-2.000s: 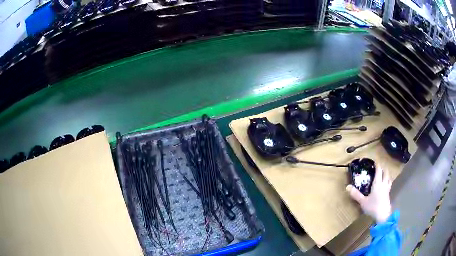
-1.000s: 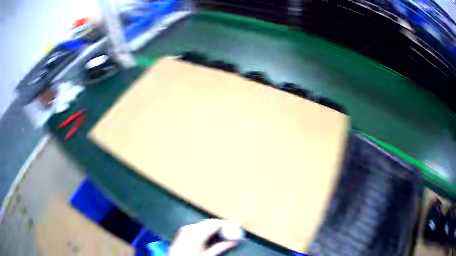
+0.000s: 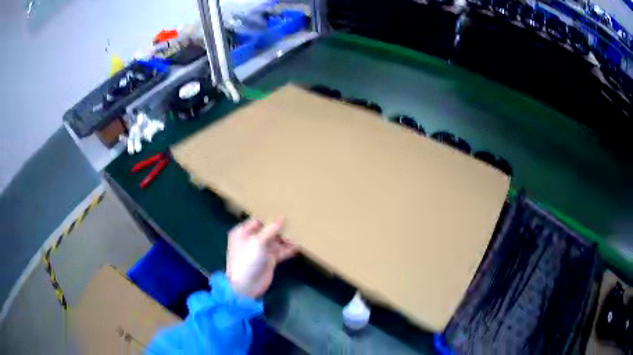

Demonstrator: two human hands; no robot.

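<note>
My left hand is at the front edge of a flat tan cardboard sheet. Thumb and fingers pinch the edge. The sheet's front edge is raised a little, and parts beneath it are mostly hidden. Black shells show along its far edge. A small white squeeze bottle is on the green bench near the sheet's front edge, nozzle towards the sheet. My right hand is out of the picture.
Red-handled pliers lie left of the sheet, near white crumpled material and a round black part. The lined tray with black rods is at right. The green conveyor runs behind.
The view has swung left from the fitted shells. My left hand has moved from the white bottle to the cardboard edge and taken hold of it. My right hand has left the picture.
</note>
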